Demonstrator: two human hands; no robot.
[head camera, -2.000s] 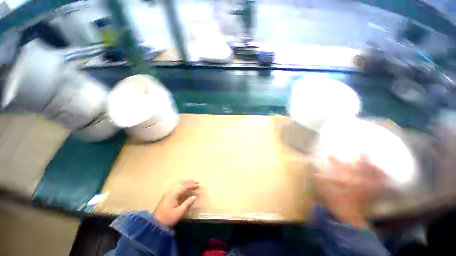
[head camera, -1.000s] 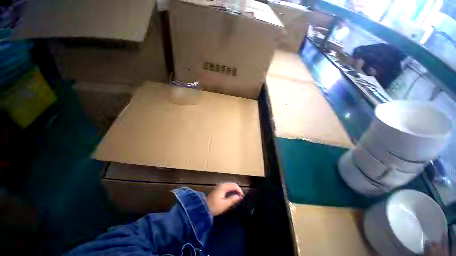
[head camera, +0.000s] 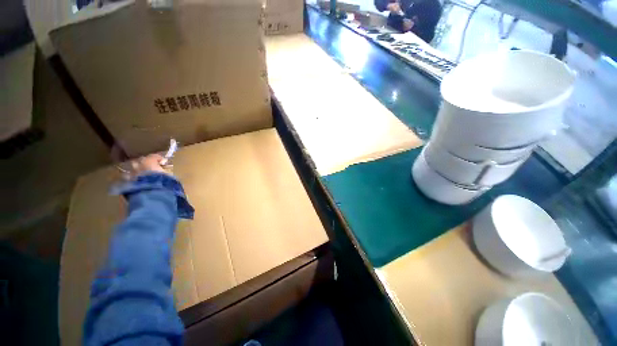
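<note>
My left hand (head camera: 149, 164) reaches over the carton flap (head camera: 250, 196) and grips a clear cover (head camera: 170, 150). Only a shiny piece of the cover's rim shows beside the fingers; the rest is hidden or blurred. My right hand is not in view. A white housing (head camera: 517, 233) lies tilted, with its opening facing me, on the cardboard bench mat (head camera: 440, 290). Another white housing (head camera: 524, 324) is in front of it, cut off by the bottom edge. A leaning stack of white housings (head camera: 487, 135) stands behind them.
A large brown carton (head camera: 183, 74) with dark printed characters stands behind the flap. A bench edge runs between the flap and the green bench top (head camera: 369, 203). A person's hands and dark sleeves (head camera: 413, 17) show across the conveyor belt.
My left hand has moved forward over the flap to the clear cover, which stood there untouched. A second loose white housing now shows at bottom right. My right fingers have left the view.
</note>
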